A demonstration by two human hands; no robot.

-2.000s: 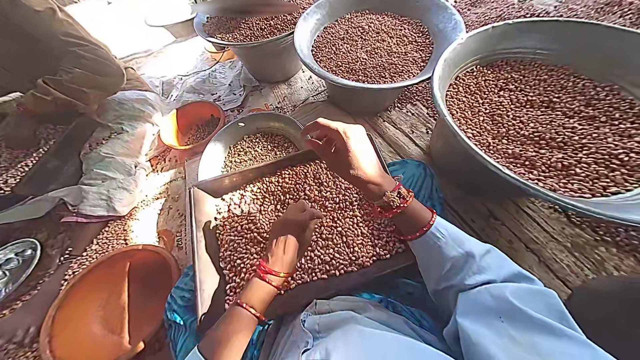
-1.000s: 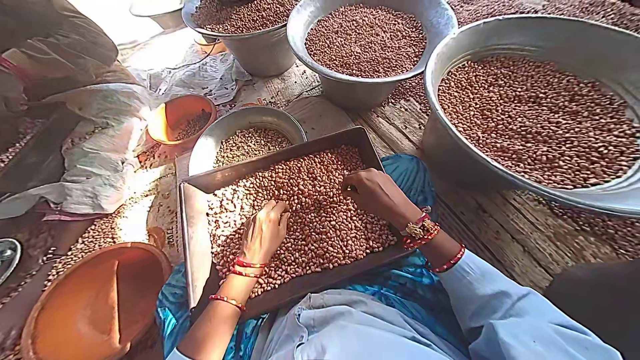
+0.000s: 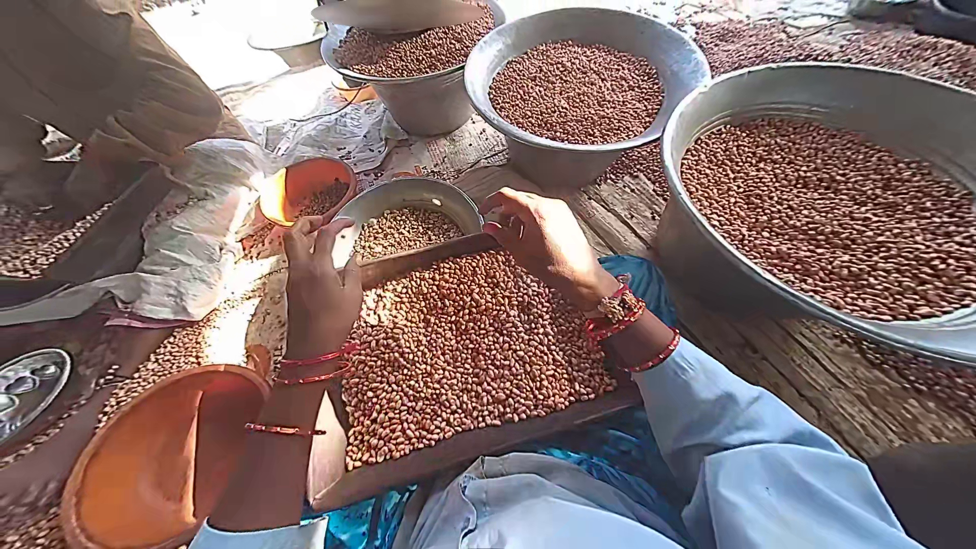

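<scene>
A shallow rectangular tray (image 3: pixel 488 450) full of reddish-brown nuts or beans (image 3: pixel 457 351) lies tilted across my lap. My left hand (image 3: pixel 322 282) is raised over the tray's far left corner, thumb and fingers apart, with nothing seen in it. My right hand (image 3: pixel 541 240) is at the far right corner, fingers bent by the rim; whether it pinches something or grips the rim cannot be told. Just beyond the tray, between my hands, stands a round metal bowl (image 3: pixel 457 200) with paler nuts or beans in it.
Large metal tubs (image 3: pixel 762 316), (image 3: pixel 549 156) of nuts stand right and ahead, another metal tub (image 3: pixel 427 107) behind. Left are a small orange bowl (image 3: pixel 335 171), a big orange basin (image 3: pixel 137 465), a metal plate (image 3: pixel 34 389) and a white sack (image 3: pixel 187 259). A person (image 3: pixel 114 84) sits at upper left.
Both hands have moved from among the nuts to the far side of the tray, the left one to the far left corner, the right one to the far right corner.
</scene>
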